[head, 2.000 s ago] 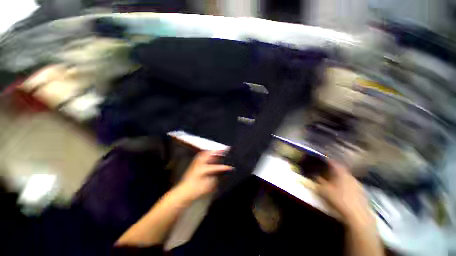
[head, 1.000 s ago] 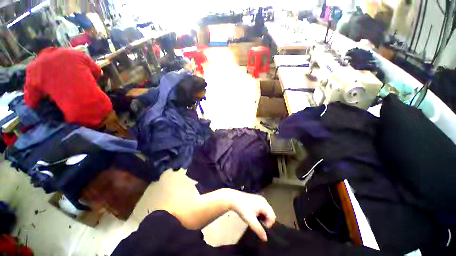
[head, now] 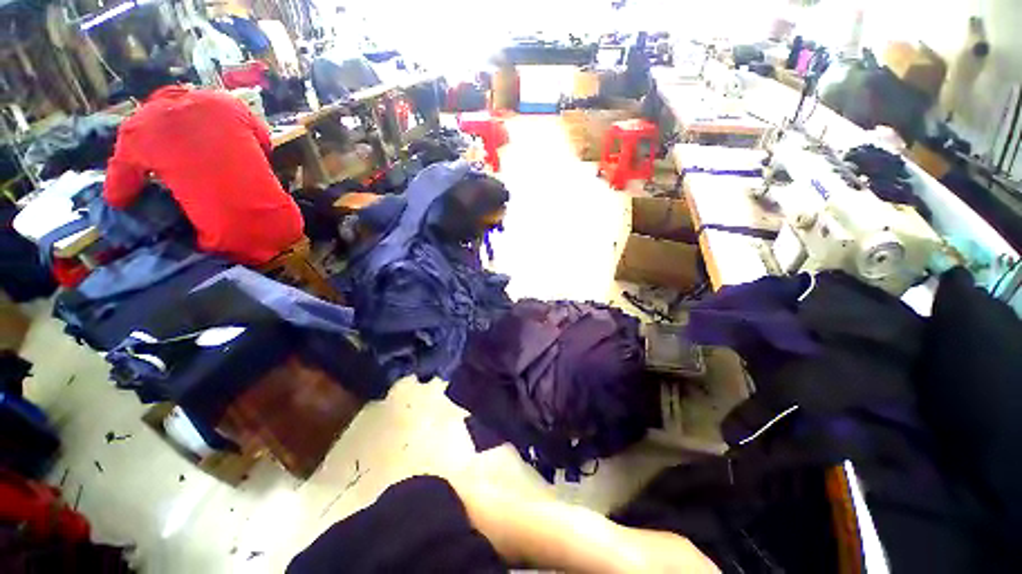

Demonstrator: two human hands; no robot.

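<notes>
My left forearm reaches in from a black sleeve at the bottom centre. My left hand (head: 669, 554) is cut off by the bottom edge, so its fingers and anything in them are hidden. Beside it, dark garment panels (head: 869, 381) lie heaped on the table at the right and hang over its brown edge (head: 843, 518). A thin white line (head: 769, 425) shows on the dark cloth. My right hand is out of the picture.
A purple fabric bundle (head: 560, 376) and a blue bundle (head: 417, 280) stand ahead. A cream sewing machine (head: 857, 224) is at the right. A person in red (head: 207, 168) bends over at the left. Cardboard boxes (head: 661, 256) and red stools (head: 630, 151) stand farther back.
The view has swung from the work table to the room, then slightly left. My left hand has moved down and right, partly out of the picture. My right hand has left the view.
</notes>
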